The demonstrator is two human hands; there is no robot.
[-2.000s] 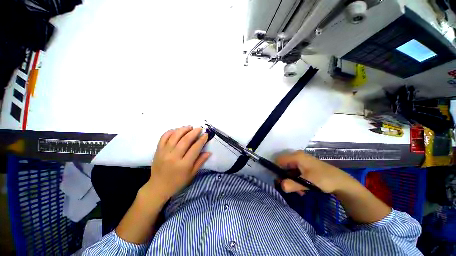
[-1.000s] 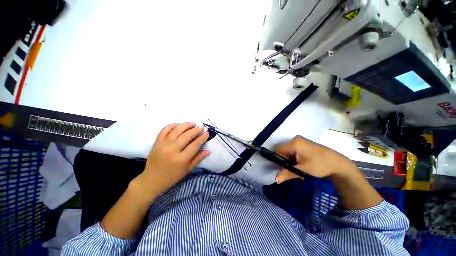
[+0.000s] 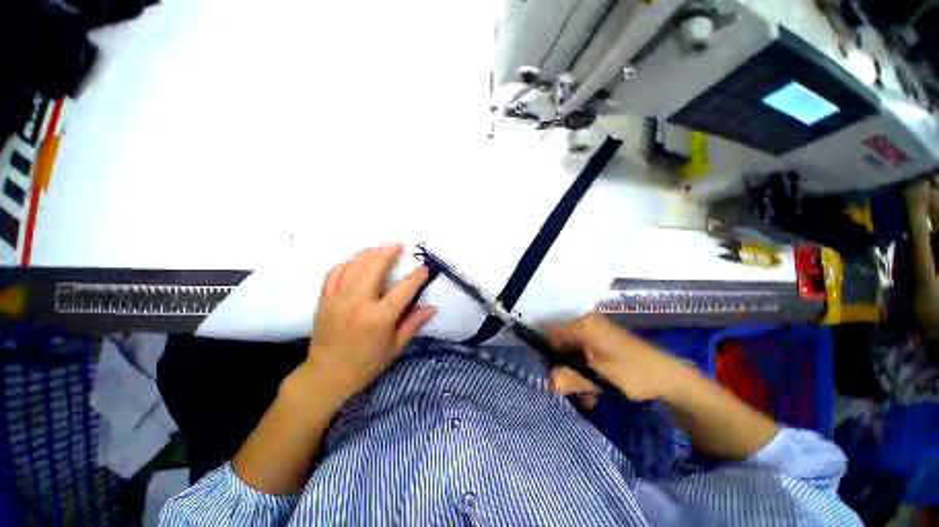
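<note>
My right hand [image 3: 613, 360] holds the fabric scissors [image 3: 523, 329] by their black handles. The blades look nearly closed and point up-left, with tips by my left fingertips. My left hand [image 3: 360, 309] lies flat on the white cloth [image 3: 273, 299] near the table's front edge. A small dark piece [image 3: 427, 270] shows at its fingertips, partly hidden by the fingers. A narrow dark strip [image 3: 556, 221] lies diagonally on the white cloth, from near the machine head down under the scissors to the front edge.
The sewing machine [image 3: 762, 88] stands at upper right. Yellow-handled snips [image 3: 757, 253] lie right of the work. A ruler strip [image 3: 144, 299] runs along the front edge. A black bundle [image 3: 51, 62] is at upper left. Blue baskets [image 3: 772, 376] sit below the table. Another person's arm [image 3: 919, 232] shows at far right.
The scissor blades, slightly apart about a second ago, now look nearly closed at the same spot. My left hand stays on the cloth. The camera view has shifted.
</note>
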